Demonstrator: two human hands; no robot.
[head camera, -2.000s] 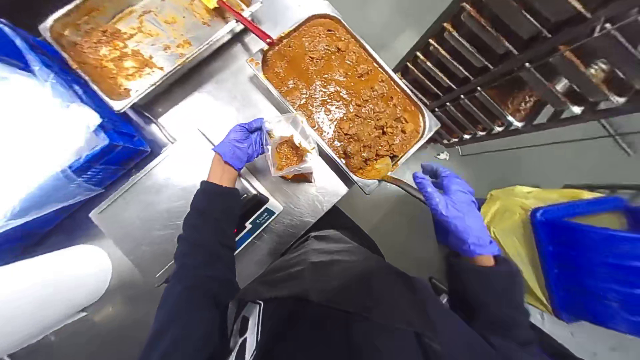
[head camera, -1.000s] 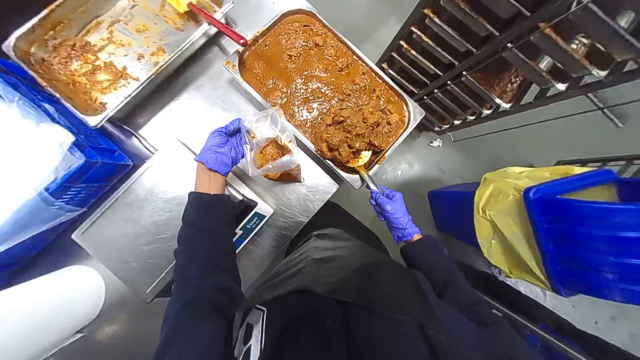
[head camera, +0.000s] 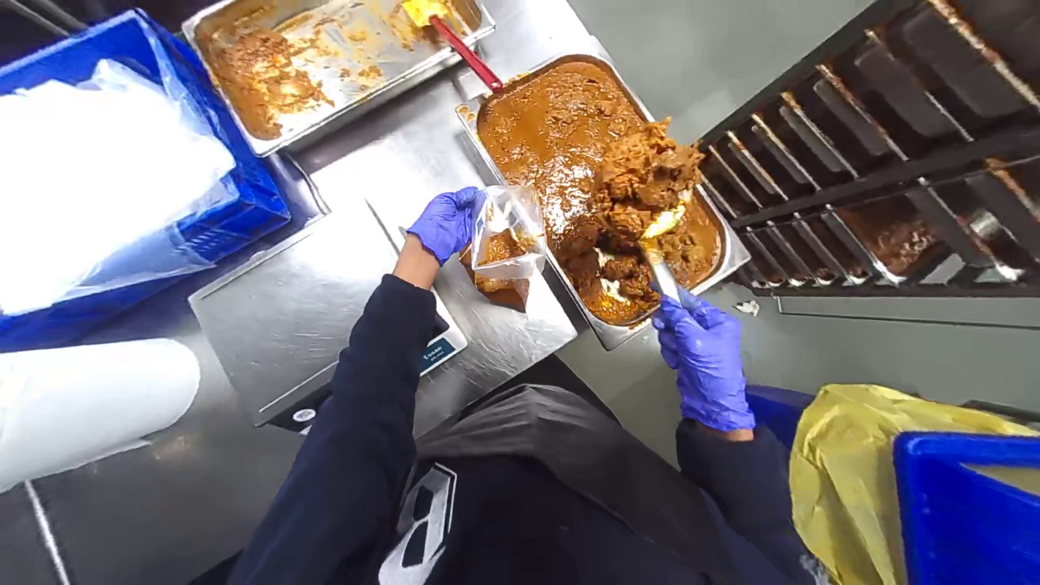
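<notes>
My left hand (head camera: 445, 225), in a purple glove, grips the rim of a clear plastic bag (head camera: 510, 227) that holds some brown chunky food. The bag stands upright on the steel surface beside a deep steel pan (head camera: 528, 154) of brown saucy food. My right hand (head camera: 705, 357), also gloved, is closed around the handle of a metal serving spoon (head camera: 665, 272) at the pan's near right corner. A large heap of the chunky food (head camera: 646, 175) sits on the spoon over the pan. A bench scale (head camera: 325, 301) lies left of the bag, partly under my left arm.
A second steel pan (head camera: 357, 93), smeared with food, holds a red-and-yellow spatula (head camera: 465, 50). At left are a blue crate (head camera: 244, 219) with plastic bags (head camera: 106, 179) and a white roll (head camera: 97, 398). A dark rack (head camera: 829, 195) and a yellow-lined blue bin (head camera: 861, 471) stand at right.
My right hand was apart from the spoon handle two seconds ago, then took hold of it. The spoon has since come up with a large heap of food. My left hand keeps hold of the bag.
</notes>
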